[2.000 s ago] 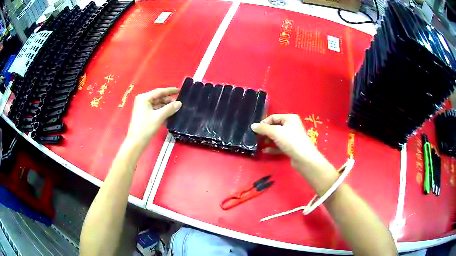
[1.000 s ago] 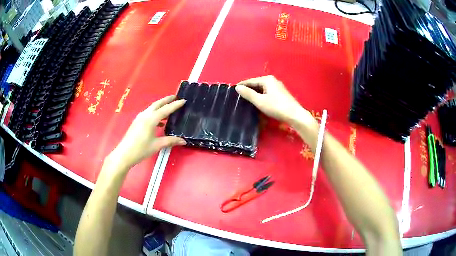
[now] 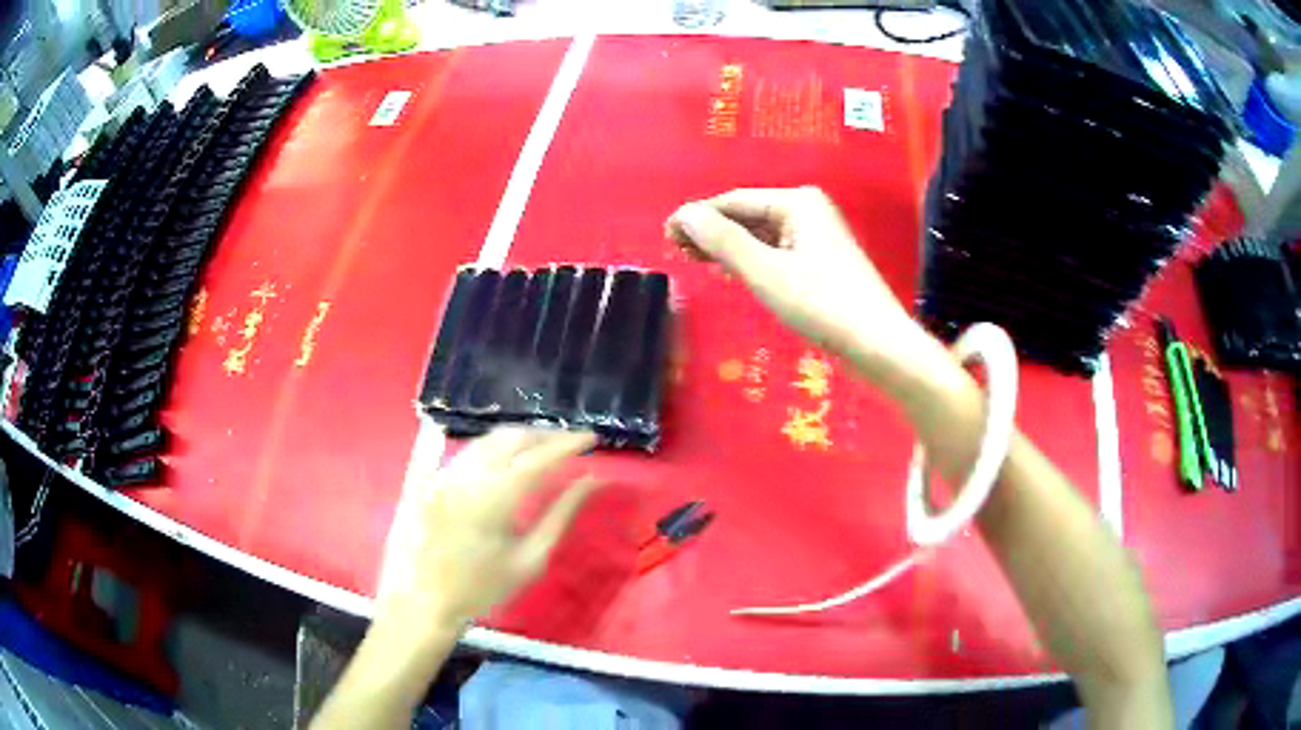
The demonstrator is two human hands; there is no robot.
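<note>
A stack of black strip parts [image 3: 549, 342], side by side, lies on the red table. My left hand [image 3: 492, 521] is just in front of the stack's near edge, fingers apart and slightly blurred, with nothing seen in it. My right hand [image 3: 749, 235] is raised to the upper right of the stack, thumb and index finger together; whether something small is between them cannot be told. A white tape roll [image 3: 995, 428] hangs round my right wrist, its free end trailing over the table. Red-handled snips [image 3: 676, 531] lie in front of the stack, right of my left hand.
A tall stack of black parts [image 3: 1063, 186] stands at the right. A green and black tool [image 3: 1183, 407] lies beside it, near more black parts [image 3: 1253, 302]. Rows of black parts [image 3: 143, 285] fill the left side. A green fan [image 3: 347, 22] stands at the back left.
My right hand has lifted off the parts and moved up. My left hand has let go of the stack's left side and moved toward me. The camera view has shifted.
</note>
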